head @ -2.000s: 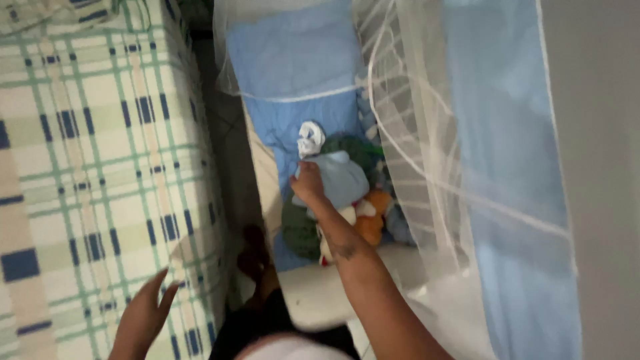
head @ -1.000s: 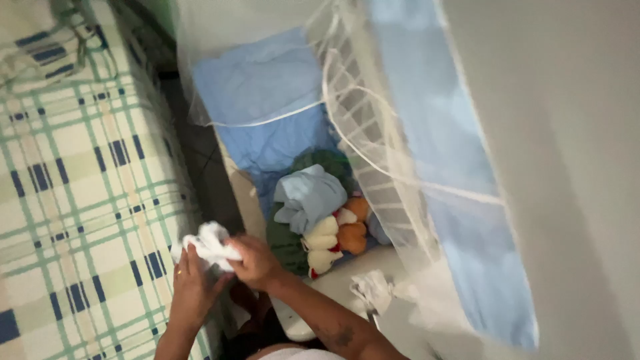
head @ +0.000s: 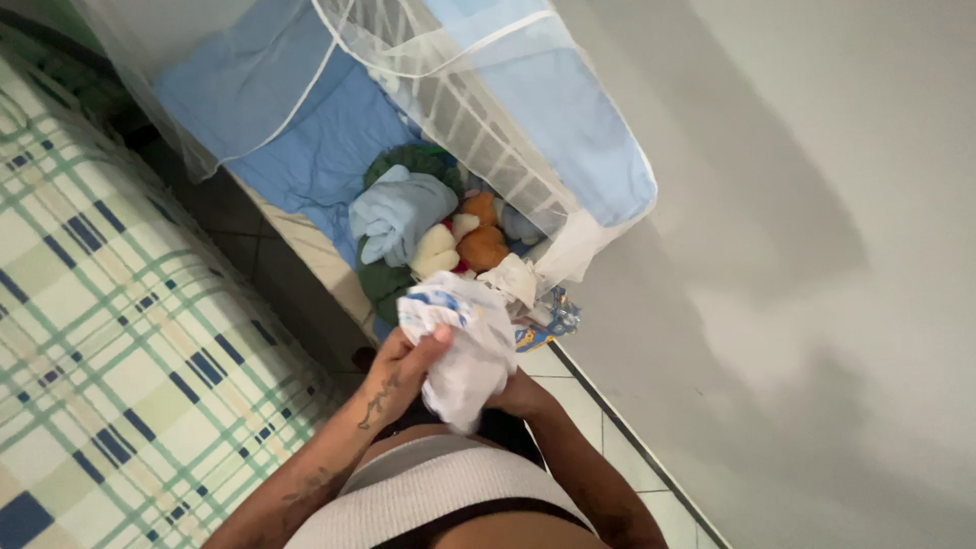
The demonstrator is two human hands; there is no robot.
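Note:
A white cloth item with a blue print (head: 465, 335), perhaps a small garment, is held up in front of my torso. My left hand (head: 415, 354) grips its left edge with the thumb on top. My right hand (head: 512, 393) is at its lower right side, its fingers partly hidden behind the cloth. Beyond it, in the crib, a crumpled light blue cloth (head: 400, 210) lies on a dark green item (head: 385, 286), beside orange (head: 483, 248) and cream plush toys (head: 436, 252).
A bed with a plaid cover (head: 152, 335) stands at left. White netting (head: 473, 99) drapes over the crib and its blue bedding (head: 305, 145). A crumpled white item (head: 512, 280) and a shiny blue and yellow package (head: 553, 316) are near the crib's end. A grey wall (head: 801, 252) rises at right.
Two seconds ago my right hand was at the pile in the crib and my left was apart over the bed's side. Both hands now hold the white cloth, which is more spread than a second ago.

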